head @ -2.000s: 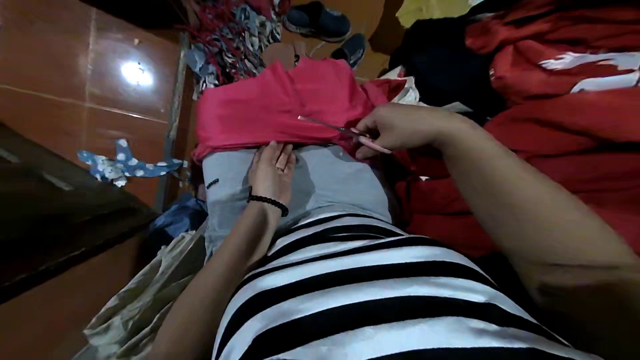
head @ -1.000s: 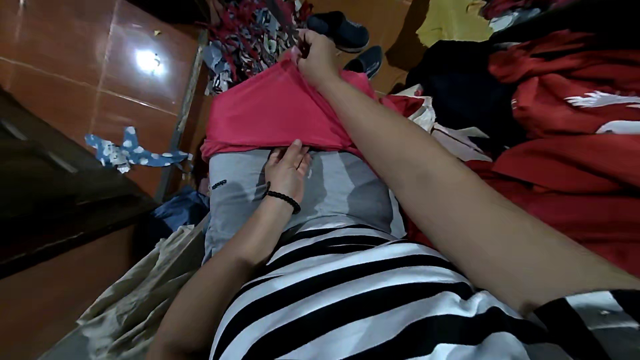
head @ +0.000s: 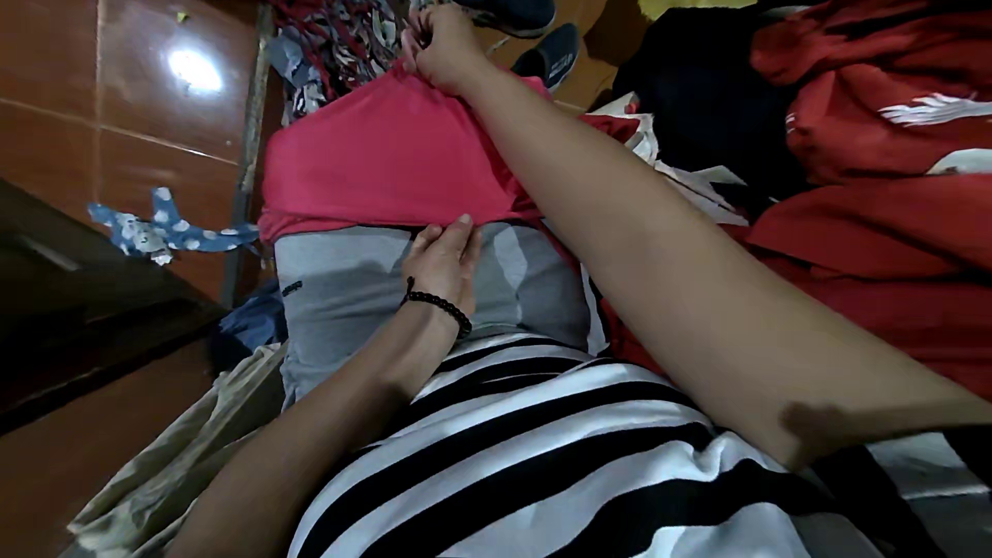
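Observation:
Pink-red fabric (head: 380,155) lies across my lap, over grey cloth (head: 333,271) that bears small writing. My left hand (head: 446,256), with a black beaded bracelet (head: 440,301) on its wrist, rests at the near edge of the pink-red fabric. Its thumb and fingers are close together on that edge, and its grip is partly hidden. At the top, my right hand (head: 442,46) holds the far edge of the same fabric, pulled up to a point. Something pinkish shows by its fingers, too unclear to name.
Red cloth (head: 891,232) and black cloth (head: 705,101) are heaped on the right. Shredded fabric strips (head: 341,46) lie beyond the lap, beside dark shoes (head: 550,58). A blue dotted scrap (head: 178,229) is on the tiled floor (head: 54,116), left of a beige cloth (head: 186,449).
Two seconds ago my right hand held scissors at the right part of the pink-red fabric. It has moved forward to the far edge, drawing the fabric up. My left hand has stayed near the near edge.

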